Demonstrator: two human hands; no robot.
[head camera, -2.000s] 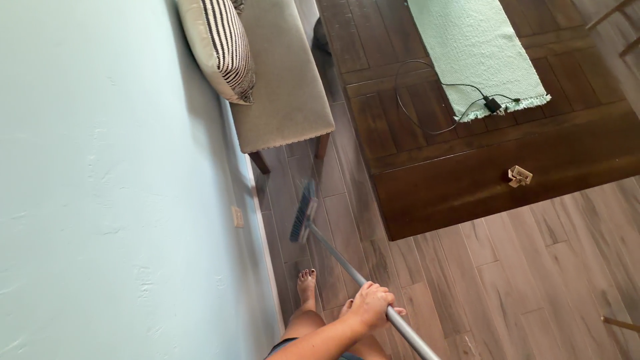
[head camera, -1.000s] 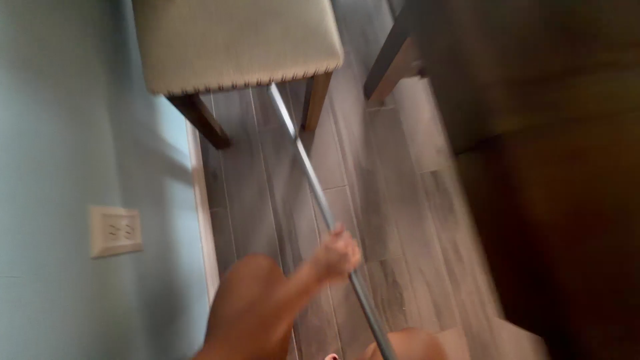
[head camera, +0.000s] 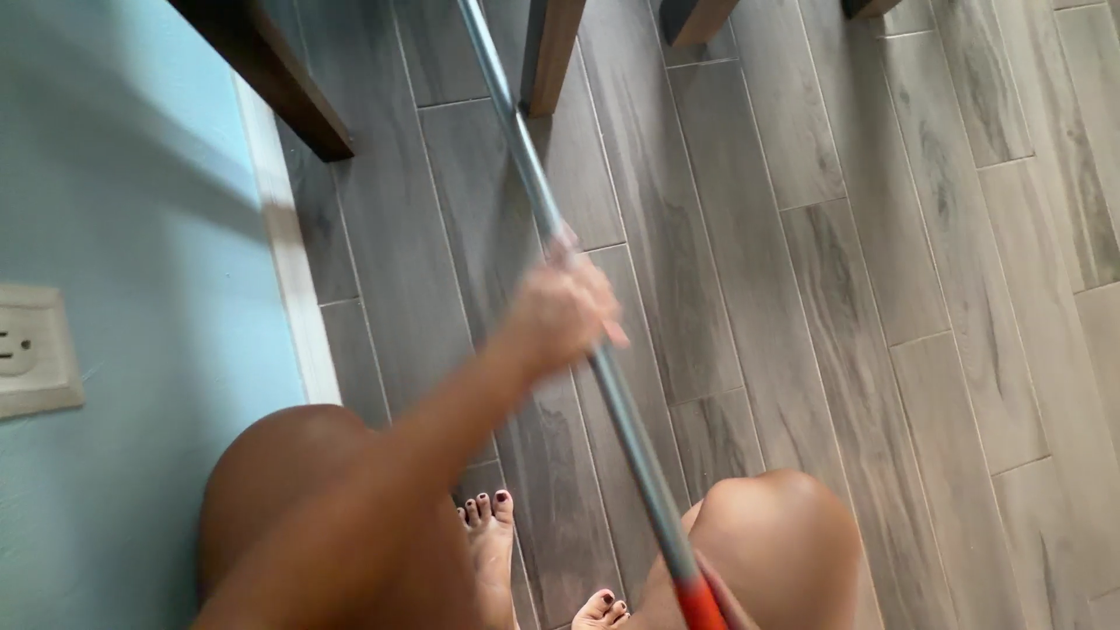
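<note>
A broom's grey metal pole (head camera: 632, 429) runs slantwise from the top of the view down to a red section (head camera: 700, 604) at the bottom edge. My left hand (head camera: 564, 306), blurred, is wrapped around the middle of the pole. Only a sliver of my right hand (head camera: 724, 595) shows, against the red section beside my bent knee; the rest of it is out of view. The broom head lies beyond the top edge, out of sight.
Dark wooden bench legs (head camera: 306, 114) (head camera: 549, 61) stand at the top, with more furniture feet (head camera: 696, 22) to their right. A blue wall with a white baseboard (head camera: 284, 236) and a power outlet (head camera: 35, 350) borders the left. My knees and bare feet are low over the wood-look floor (head camera: 787, 306).
Two seconds ago I stood beside the table with the broom head in view; now my knees are bent low near the floor. My left hand still grips the pole. The view has shifted greatly.
</note>
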